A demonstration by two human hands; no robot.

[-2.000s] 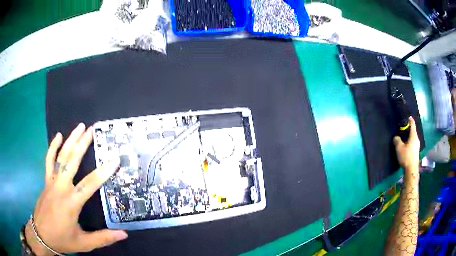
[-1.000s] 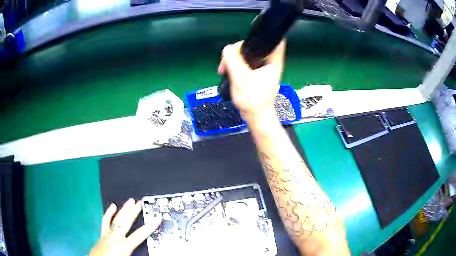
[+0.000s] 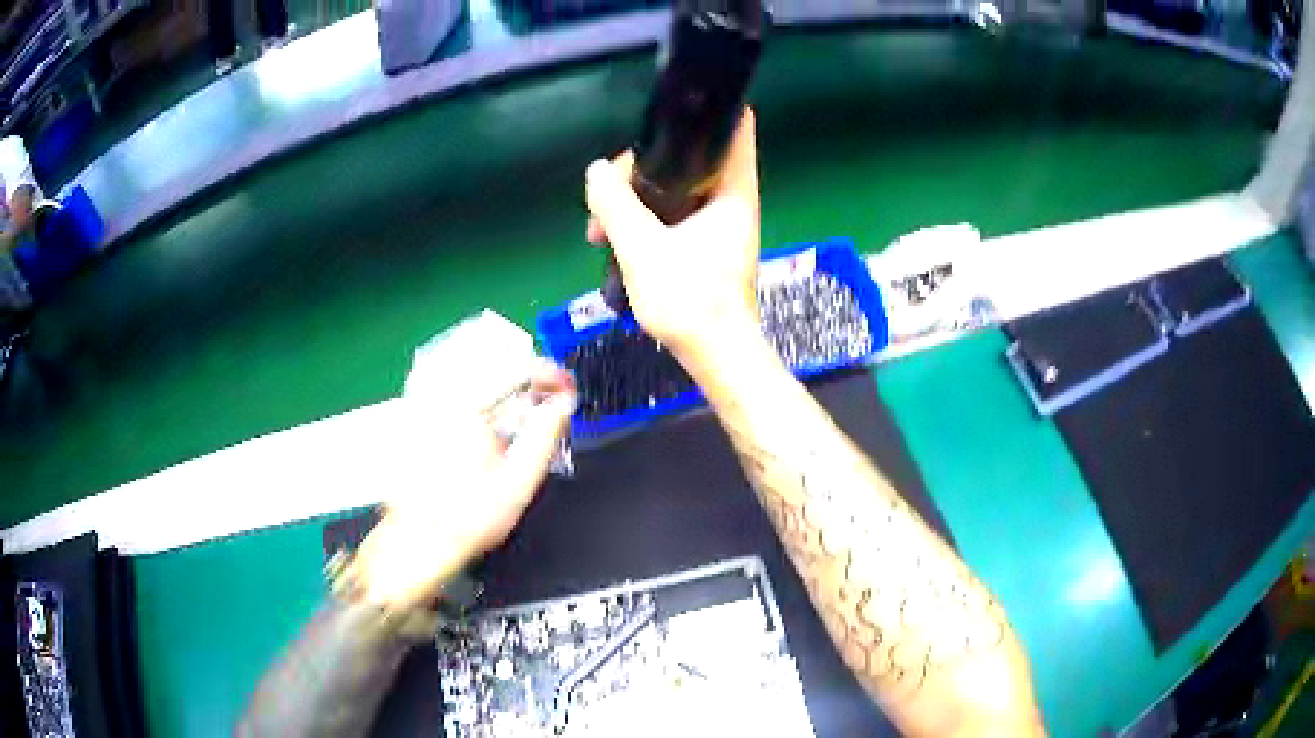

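My right hand point(image 3: 689, 260) is closed around the black electric screwdriver point(image 3: 695, 108) and holds it above the blue bins. The screwdriver's lower end is over the dark screws point(image 3: 620, 372) in the left bin; its tip is not clear. My left hand point(image 3: 498, 469) is blurred, with its fingertips at the clear parts bag point(image 3: 473, 361) beside that bin. Whether the fingers hold anything cannot be told. The device chassis point(image 3: 620, 663) with its exposed mainboard lies on the foam mat below, cut off by the lower edge.
Silver screws point(image 3: 815, 320) fill the right bin. Another parts bag point(image 3: 930, 274) is beside it. A silver bracket point(image 3: 1103, 378) lies on the right-hand mat point(image 3: 1197, 476). Black foam trays point(image 3: 108, 649) stand at the left. A person's hand point(image 3: 18, 216) shows at the far left.
My left hand has left the chassis and moved up to the parts bag. My right hand has brought the screwdriver from the right side to above the bins. The view has tilted up.
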